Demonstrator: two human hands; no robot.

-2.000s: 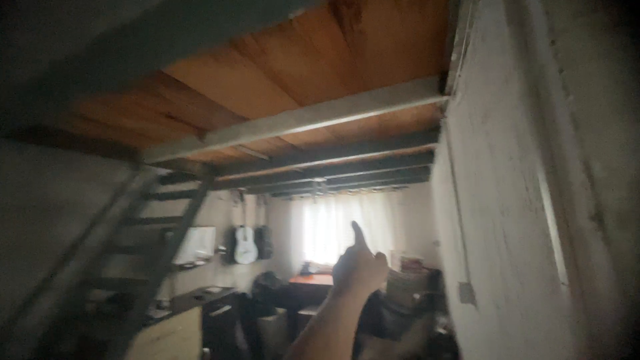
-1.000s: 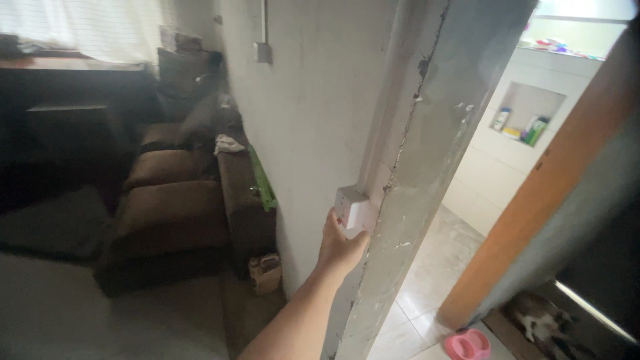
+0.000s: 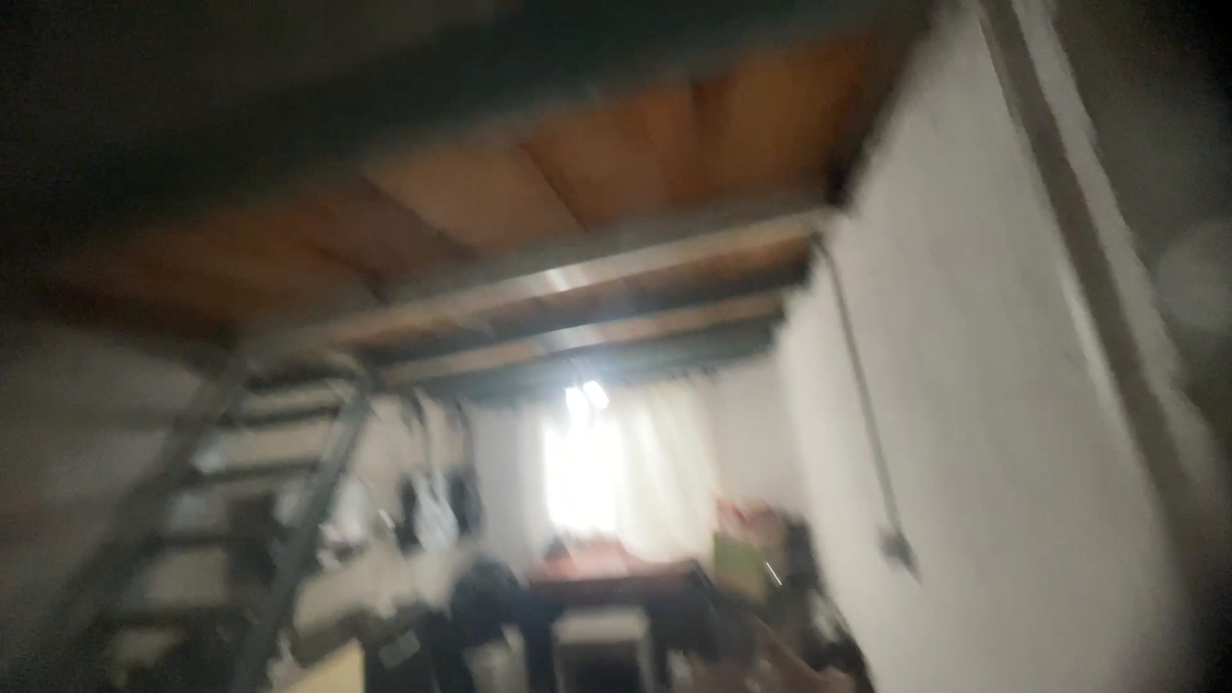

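Neither my left hand nor my right hand shows in the head view, which is strongly blurred. Under the ceiling of wooden boards (image 3: 616, 154) and metal beams, a lit lamp (image 3: 587, 393) glows in front of the curtained window (image 3: 616, 462). A guitar (image 3: 435, 510) hangs on the far wall, left of the window. On the right wall, a cable runs down to a small electrical box (image 3: 897, 547). The wall switch lies outside the view.
A steep metal ladder (image 3: 313, 500) stands on the left. A table with a reddish top (image 3: 616, 563) is below the window, with a pale chair or stool (image 3: 602, 626) before it. Piled things (image 3: 751, 568) stand by the right wall (image 3: 962, 385).
The view has swung from the wall switch up to the ceiling. The hand on the switch has left the view. The lamp by the window is lit now; two seconds ago it was unlit.
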